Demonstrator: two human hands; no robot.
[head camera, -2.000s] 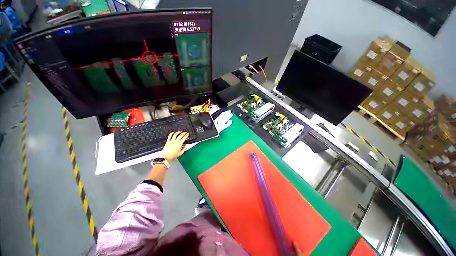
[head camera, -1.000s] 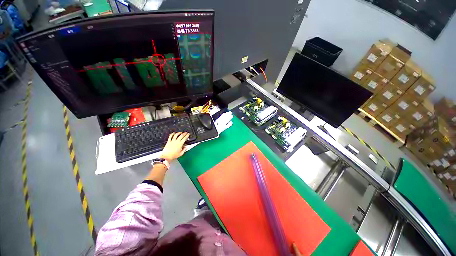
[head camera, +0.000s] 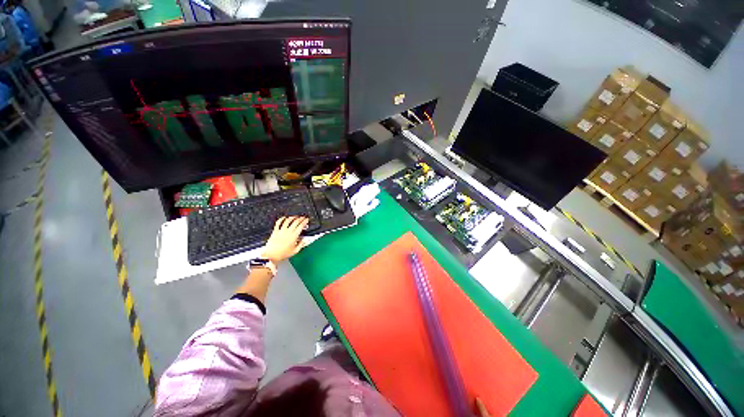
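Note:
My left hand (head camera: 285, 239) rests palm down on the right end of the black keyboard (head camera: 236, 221), fingers apart, holding nothing. The large inspection monitor (head camera: 204, 98) above shows green board images with red cross lines. A long purple strip (head camera: 437, 330) lies on the red mat (head camera: 375, 313). Only a fingertip of my right hand (head camera: 481, 408) shows at the bottom edge, beside the strip's near end; its grip is hidden. Two green circuit boards (head camera: 427, 184) (head camera: 470, 221) sit side by side in a black carrier on the conveyor.
A black mouse (head camera: 335, 195) lies right of the keyboard. The green bench mat (head camera: 351, 244) borders the conveyor rail (head camera: 563, 254). A second, dark monitor (head camera: 526, 147) stands beyond the rail. Stacked cardboard boxes (head camera: 644, 130) stand at the far right. Yellow-black tape (head camera: 122, 285) marks the floor at left.
The two boards have shifted slightly along the conveyor, down and to the right. The red cross on the monitor has moved left. My left hand stays on the keyboard.

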